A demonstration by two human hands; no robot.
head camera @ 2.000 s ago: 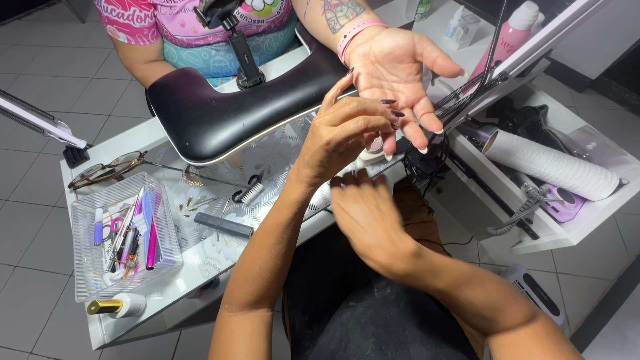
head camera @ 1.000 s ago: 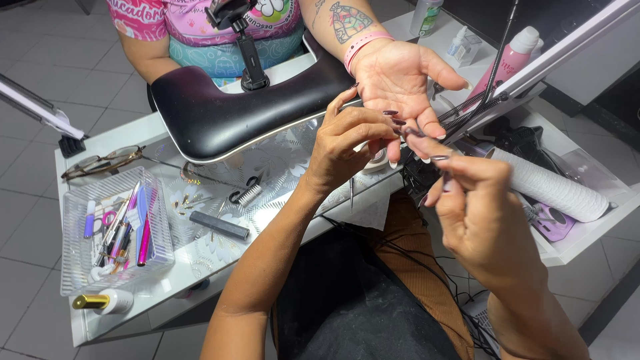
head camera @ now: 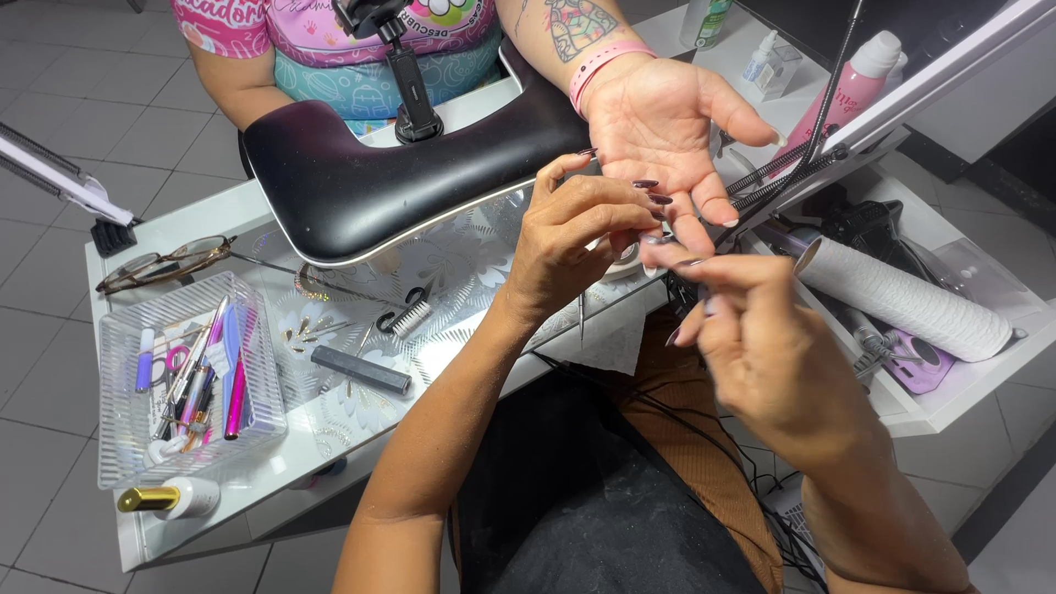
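Note:
Another person's hand (head camera: 660, 115), palm up with a pink wristband (head camera: 606, 66), reaches in past a black padded armrest (head camera: 330, 190). My left hand (head camera: 577, 231) grips a finger of that hand. Close beside it on the right, my right hand (head camera: 767, 346) is closed, its extended index finger at the same fingertip; something small and pale shows between my fingers, too hidden to name. A thin metal tool (head camera: 582, 318) points down below my left hand. On the glass table top lie a grey nail file block (head camera: 360, 370) and a small nail brush (head camera: 411, 318).
At the left stand a clear plastic basket (head camera: 111, 396) of pens and tools, eyeglasses (head camera: 165, 262) and a gold-capped bottle (head camera: 186, 499). An open drawer (head camera: 924, 412) on the right holds a white paper roll (head camera: 907, 301). A lamp arm (head camera: 932, 91) and pink bottle (head camera: 841, 95) rise behind.
My right hand has come up from low beside my left wrist to the other person's fingertips. My left hand stays on that person's finger.

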